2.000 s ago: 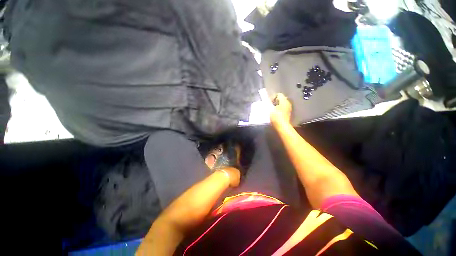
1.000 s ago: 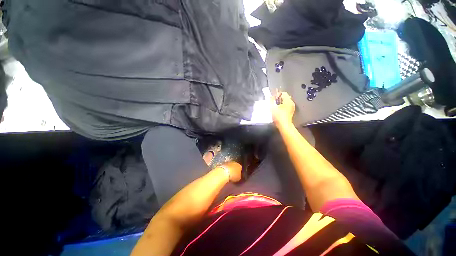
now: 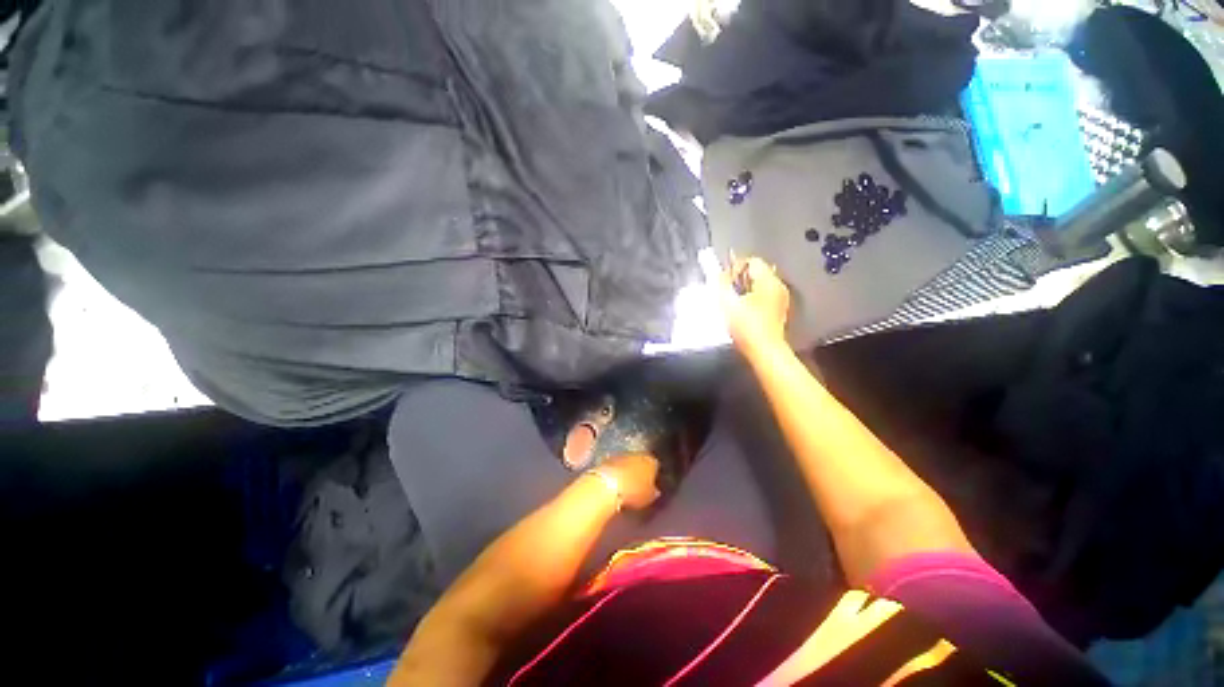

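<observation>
A large dark grey garment point(image 3: 322, 201) lies heaped on the table at left and centre. My right hand point(image 3: 757, 298) is at the table edge, beside the grey cloth, fingertips pinched together on something too small to tell. My left hand point(image 3: 636, 479) is low between my knees, partly hidden, next to a dark speckled thing point(image 3: 620, 432); whether it holds it I cannot tell. Dark shiny buttons point(image 3: 866, 204) lie in a loose pile on the grey cloth point(image 3: 792, 235), with a few apart to the left.
A black cloth bundle point(image 3: 819, 67) lies behind the buttons. A blue tray point(image 3: 1027, 128), a dark grey cylinder point(image 3: 1114, 201) and striped cloth point(image 3: 946, 285) are at the right. Dark cloth point(image 3: 356, 544) lies below the table at left, and more dark cloth point(image 3: 1141, 456) hangs at right.
The view shifts slightly. My right hand stays near the same place at the table edge, its fingers slightly changed. My left hand stays low between my knees.
</observation>
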